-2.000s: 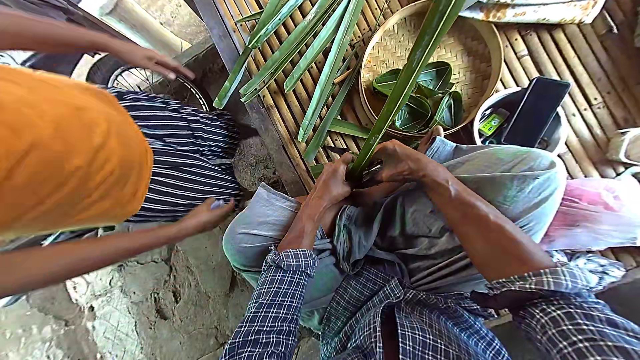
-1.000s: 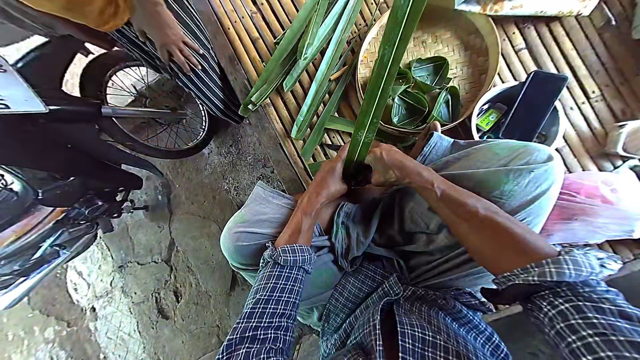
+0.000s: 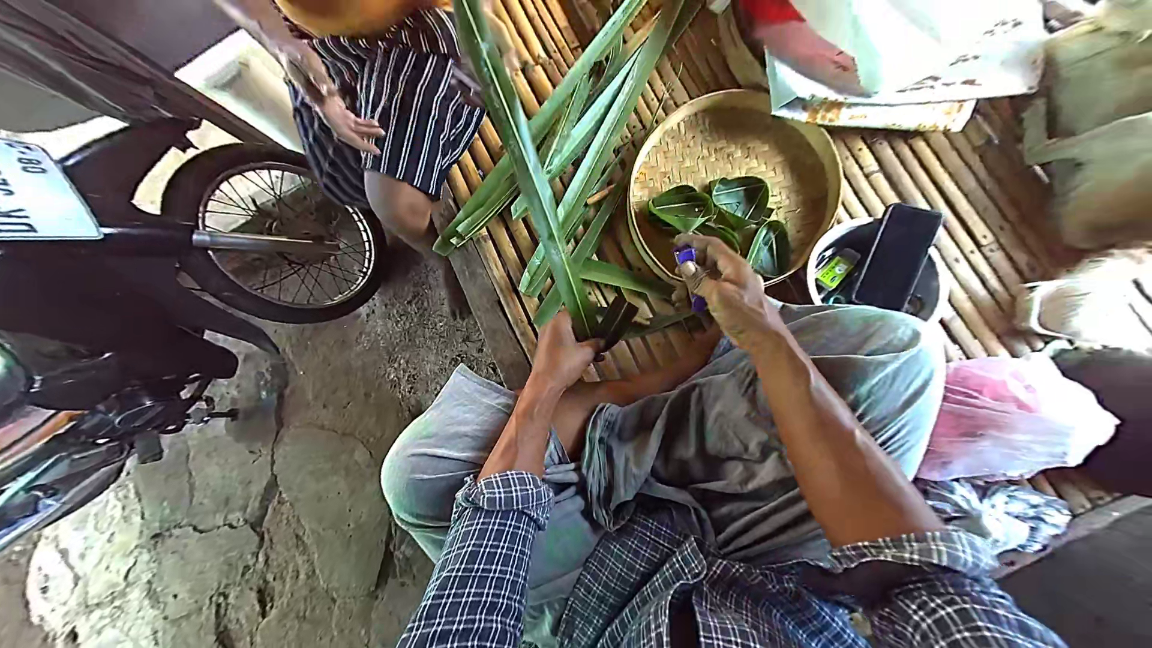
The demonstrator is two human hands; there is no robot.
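My left hand (image 3: 565, 351) grips the lower end of a long green leaf strip (image 3: 531, 171), which rises up and to the left; a short dark flat piece (image 3: 616, 324) sticks out beside the same fist. Closed around a small purple-blue object (image 3: 687, 261), perhaps a stapler or cutter, my right hand (image 3: 733, 292) is held up right of the left one, apart from the leaf. Just behind it lies a round woven bamboo tray (image 3: 832, 175) with several folded leaf cups (image 3: 740, 198). More leaf strips (image 3: 585, 171) lie on the bamboo slats left of the tray.
A bucket (image 3: 938, 292) holding a black phone (image 3: 898, 256) and a lighter-like green item stands by my right knee. A pink plastic bag (image 3: 990, 418) lies at right. Another person in striped cloth (image 3: 387, 108) is at upper left, beside a motorcycle wheel (image 3: 279, 234). Bamboo slats (image 3: 972, 189) form the platform.
My hands have separated: the right one has moved away from the leaf and now shows the purple-blue object. The leaf strip leans left now. The other person has moved toward the platform.
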